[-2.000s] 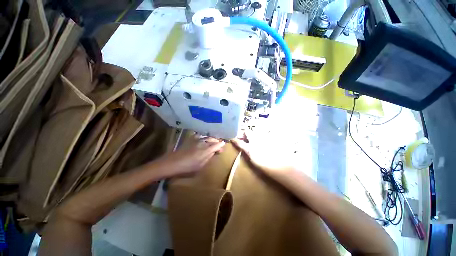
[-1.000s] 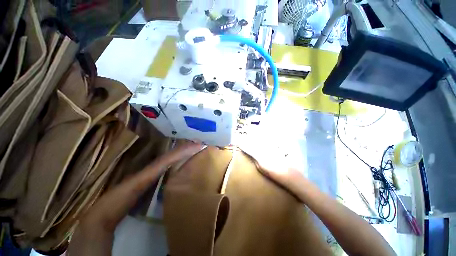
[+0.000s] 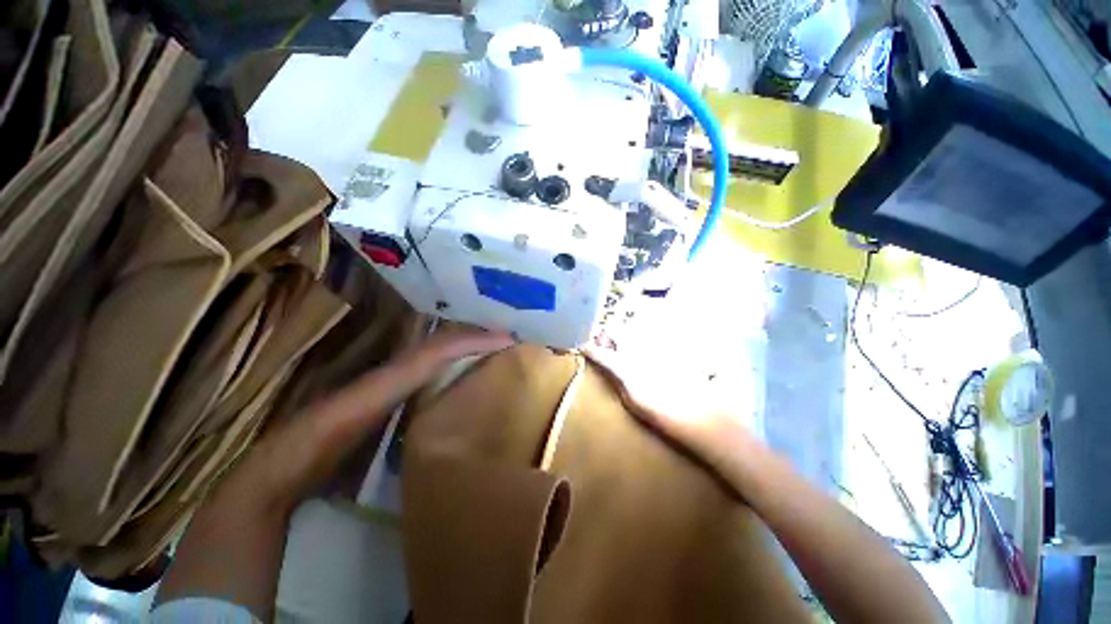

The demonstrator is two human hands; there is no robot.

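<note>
The brown workpiece (image 3: 609, 512) lies in front of me, its far end under the white sewing machine head (image 3: 518, 256). A narrow pale strip (image 3: 562, 414) runs down its middle to an open fold. My left hand (image 3: 445, 357) is on the left far edge of the workpiece, fingers close to the head. My right hand (image 3: 646, 408) lies along the right far edge, fingertips by the needle area. Both hands are partly blurred, and their fingertips are partly hidden at the head. Bright glare washes out the area right of the needle.
A tall pile of brown pieces (image 3: 134, 293) stands at the left. A control panel (image 3: 987, 183) hangs at the upper right. At the right lie a black cable (image 3: 959, 488), a tape roll (image 3: 1019, 390) and a red-handled screwdriver (image 3: 1009, 555). A blue hose (image 3: 713, 134) arches beside the head.
My left hand has moved off the top of the workpiece to its left edge. My right hand remains along the right edge. The camera view has shifted slightly back and forth.
</note>
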